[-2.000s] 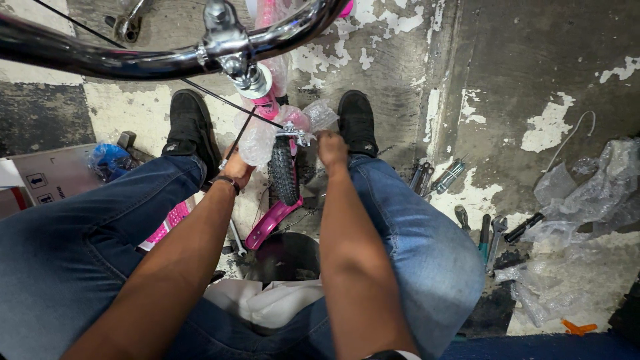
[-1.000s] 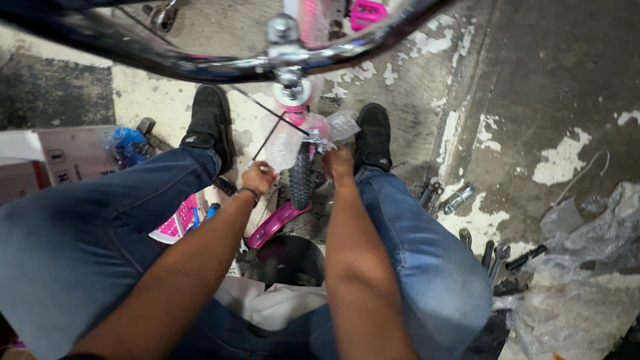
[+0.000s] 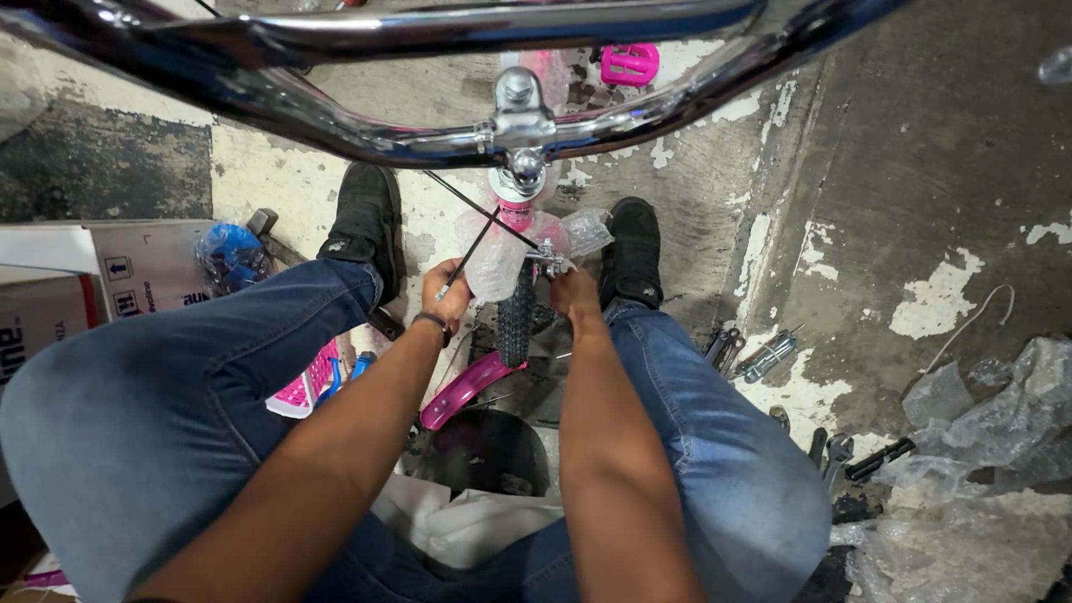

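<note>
A bicycle's chrome handlebar (image 3: pixel 394 138) crosses the upper view above its pink head tube (image 3: pixel 517 216). Below it, bubble wrap (image 3: pixel 496 264) covers the fork beside a knobby tire (image 3: pixel 515 327). My left hand (image 3: pixel 448 293) is left of the wrap, fingers curled by the end of a black brake cable (image 3: pixel 474 251); whether it grips the cable cannot be told. My right hand (image 3: pixel 574 291) is at the right side of the metal brake caliper (image 3: pixel 548 258), its fingertips touching or very near it. A pink fender (image 3: pixel 471 389) lies by the tire's lower end.
Wrenches (image 3: pixel 725 347) and a screwdriver (image 3: pixel 769 356) lie right of my right leg, with an adjustable wrench (image 3: pixel 837 456) lower down. Loose plastic wrap (image 3: pixel 997 427) covers floor at far right. A cardboard box (image 3: pixel 151 268) and a pink basket (image 3: pixel 310 381) are at left. A pink pedal (image 3: pixel 630 64) shows above.
The view has shifted, and the handlebar spans more of its top. My left hand, low beside the tire two seconds ago, is now by the cable end. My right hand stays near the caliper.
</note>
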